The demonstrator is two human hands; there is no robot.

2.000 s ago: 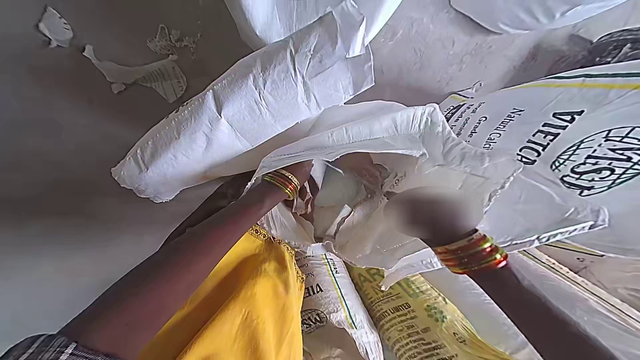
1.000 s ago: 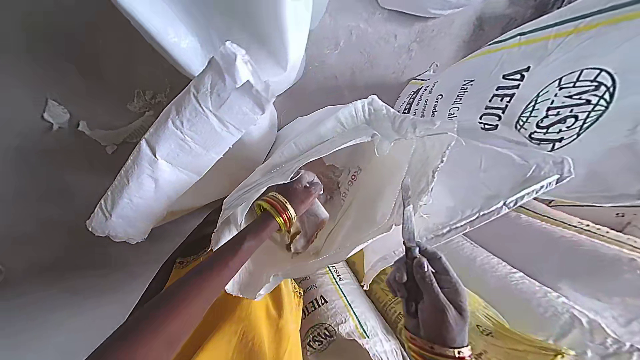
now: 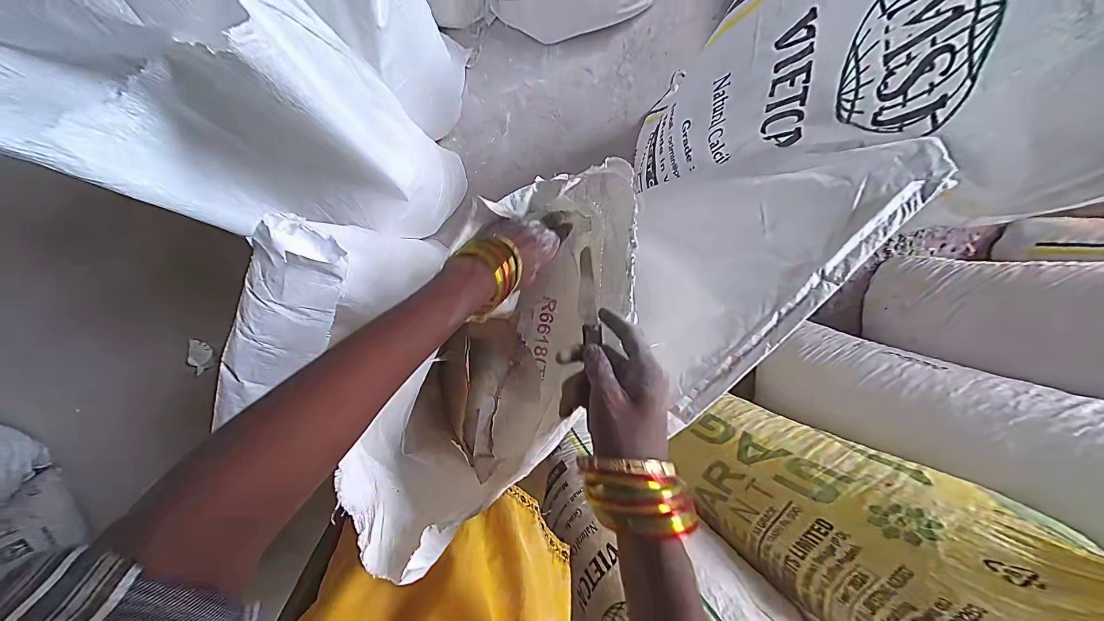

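A white paper sack (image 3: 388, 509) with a torn-open mouth lies before me, its brown inner layers showing a lengthwise split. My left hand (image 3: 530, 246), wearing bangles at the wrist, reaches across the opening and grips the sack's far torn edge. In my right hand (image 3: 625, 379) is a knife (image 3: 588, 289), its blade pointing away from me and lying close to the sack's inner wall. Beside the right hand, a white woven sack (image 3: 733, 259) with a folded seam stretches to the right.
White sacks (image 3: 345, 112) are bunched at upper left. A large printed sack (image 3: 802, 78) lies at upper right. Filled white sacks (image 3: 931, 388) and a yellow printed sack (image 3: 862, 509) lie at lower right. A paper scrap (image 3: 200, 355) is on the floor.
My left hand has moved from inside the sack to its far edge. My right hand has brought the knife over the opening. The view has shifted closer.
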